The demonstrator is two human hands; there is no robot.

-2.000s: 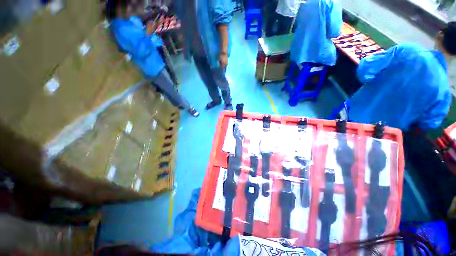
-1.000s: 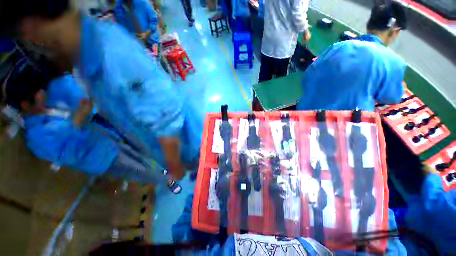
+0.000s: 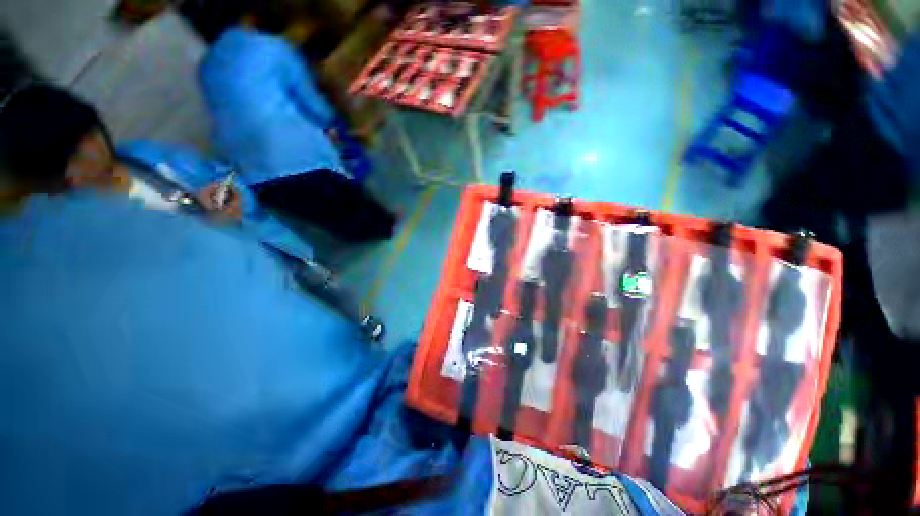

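Note:
An orange-red watch tray (image 3: 432, 368) is held up in front of my body, slightly tilted, above the blue floor. Several black wristwatches (image 3: 588, 378) lie lengthwise in its slots over white liner paper (image 3: 694, 433). Shiny clear film covers them, and strap ends stick out past the far edge. My blue left sleeve (image 3: 388, 443) shows at the tray's lower left corner. Neither of my hands can be seen; they are hidden by the tray or outside the picture.
A person in a blue smock (image 3: 171, 353) is very close on the left, with others behind. A small table bears watch trays (image 3: 429, 76) at the back. A red stool (image 3: 552, 71) is beside it. A blue stool (image 3: 741, 121) and dark, blurred shapes are on the right.
The view has turned left, so the tray table and red stool appear nearer. The blue-smocked person on the left fills more of the picture. The tray is still in front of me, now more tilted.

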